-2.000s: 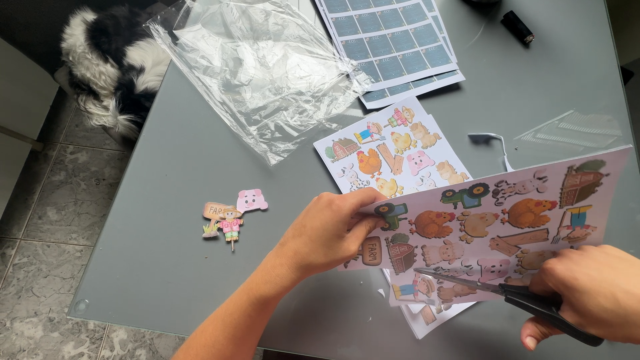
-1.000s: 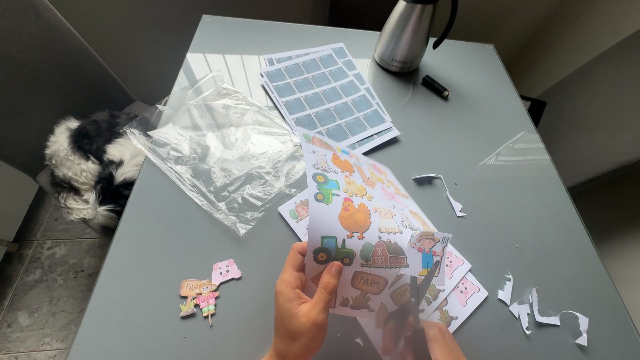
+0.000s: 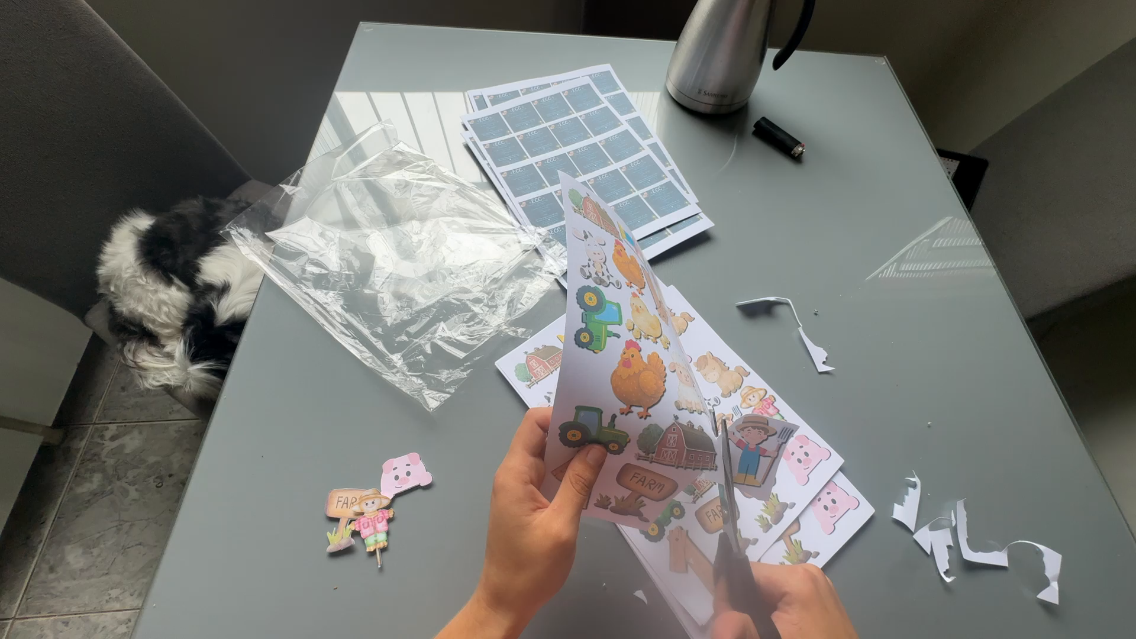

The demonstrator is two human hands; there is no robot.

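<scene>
My left hand [image 3: 546, 524] grips the lower left edge of a printed farm-picture sheet [image 3: 596, 368], thumb on the front near a green tractor. My right hand [image 3: 785, 603] holds black-handled scissors [image 3: 729, 506], whose blades point up the sheet's right side, between the barn and a farmer picture [image 3: 757, 453]. The farmer piece looks almost separate from the sheet; whether it is fully cut off I cannot tell. More farm-picture sheets [image 3: 701, 355] lie beneath. Left of my left hand are cut-outs of a pig face [image 3: 406, 475], a farm sign [image 3: 344, 503] and a scarecrow [image 3: 373, 524].
Crumpled clear plastic [image 3: 417, 266] and blue-printed sheets [image 3: 568, 133] lie on the grey table [image 3: 293, 444]. A steel thermos jug [image 3: 719, 62] and a black cylinder [image 3: 778, 138] stand or lie behind. Paper scraps [image 3: 976, 550] are at right. A black-and-white dog [image 3: 177, 293] is at left.
The held sheet, level and far to the right two seconds ago, is now turned upright. The scissors point upward now, and the farmer picture stands apart from the barn. The view has shifted.
</scene>
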